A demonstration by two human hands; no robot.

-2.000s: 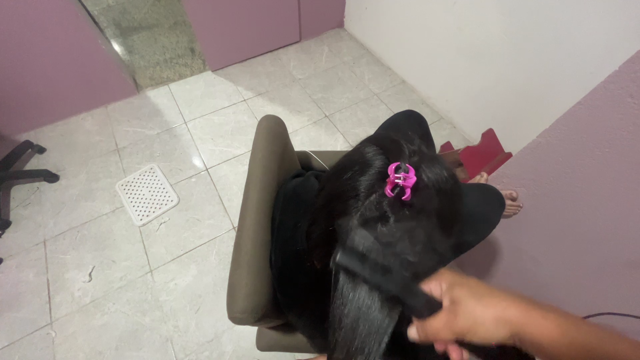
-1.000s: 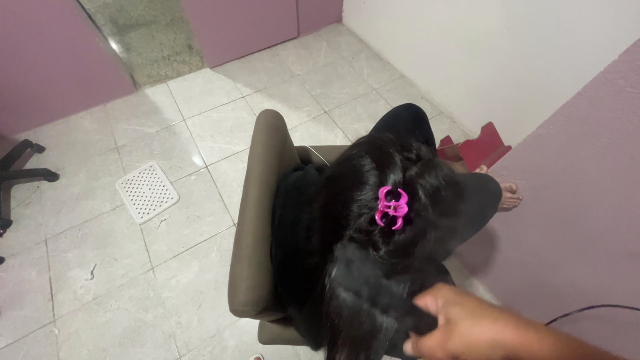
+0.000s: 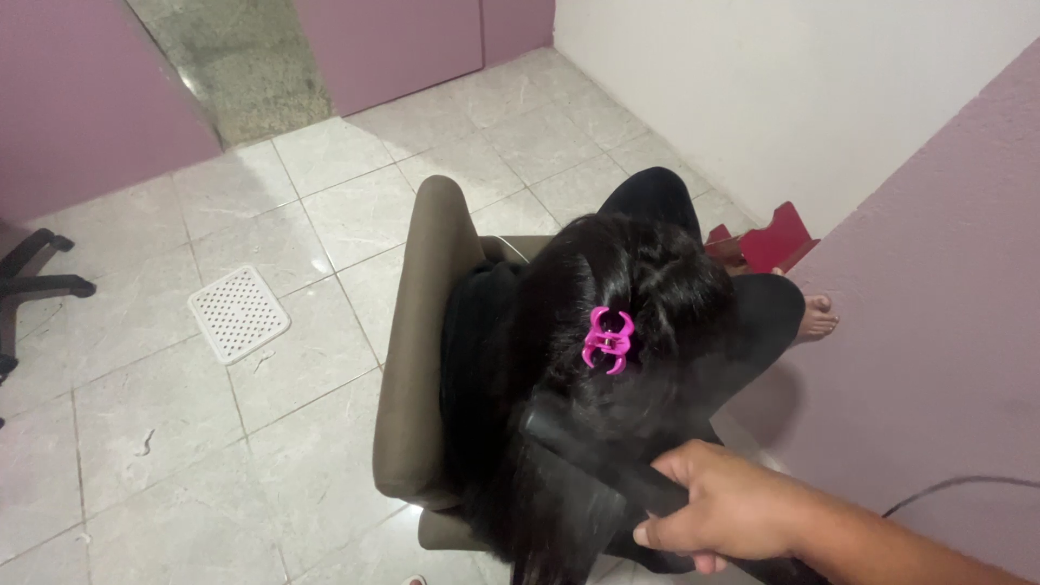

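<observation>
My right hand (image 3: 719, 508) grips the handle of a black hair straightener (image 3: 597, 455), whose far end lies against the long dark hair (image 3: 561, 520) of a seated person. A pink claw clip (image 3: 608, 340) holds a section of hair higher on that person's head. Below the straightener the hair hangs down in a straight, shiny lock, and a faint haze shows around it. Whether the plates are closed around the hair is hard to tell. My left hand is outside the view.
The person sits in a brown padded chair (image 3: 422, 341). A red holder-like object (image 3: 776, 240) is near the person's bare foot (image 3: 816, 318) by the wall. A white perforated mat (image 3: 240, 314) lies on the tiled floor; black chair legs (image 3: 49, 284) stand left. A cable (image 3: 959, 481) runs at right.
The straightener shows clearly again after being blurred one second ago. My right hand stays at the lower right with it, close to the hair.
</observation>
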